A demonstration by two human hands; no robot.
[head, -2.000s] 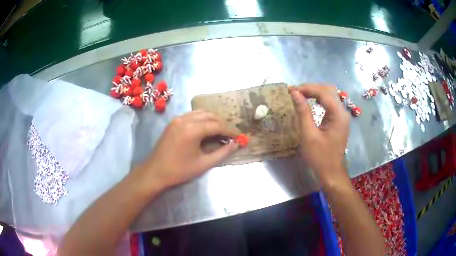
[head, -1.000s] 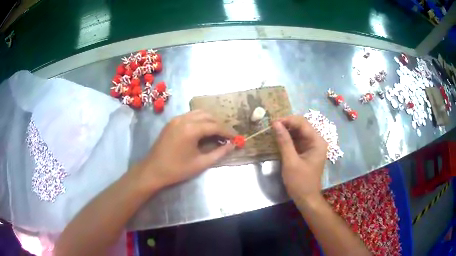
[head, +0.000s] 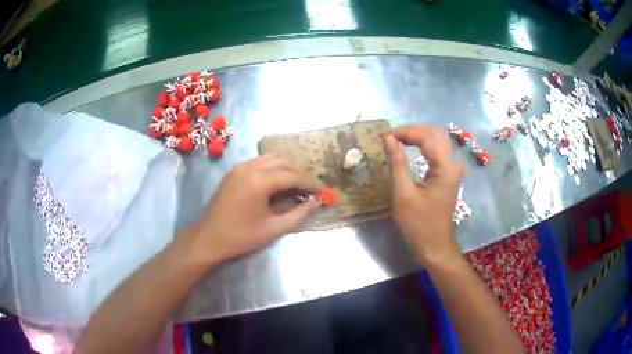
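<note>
My left hand (head: 260, 204) pinches a small red piece (head: 326, 196) between thumb and fingertips, over the lower left of the brown cardboard pad (head: 291, 146). White bits of the piece show by the fingers. My right hand (head: 426, 187) is over the pad's right edge, thumb and index fingertips close together near its upper right corner; whether it holds the thin stick cannot be seen. A cream-white lump (head: 353, 158) sits on the pad beside a dark grey stain. A pile of tiny specked pieces (head: 460, 209) is partly hidden behind my right hand.
Red pieces (head: 183, 117) cluster at the left. Specked pieces (head: 64, 245) lie on a translucent sheet (head: 97, 162). White discs (head: 565, 124) lie at far right. A green belt (head: 229, 24) runs behind; a blue bin (head: 549, 276) of red and white pieces stands below.
My right hand has moved up and away from the red piece, toward the pad's upper right corner. The pale stick seen between the hands no longer shows. My left hand still holds the red piece.
</note>
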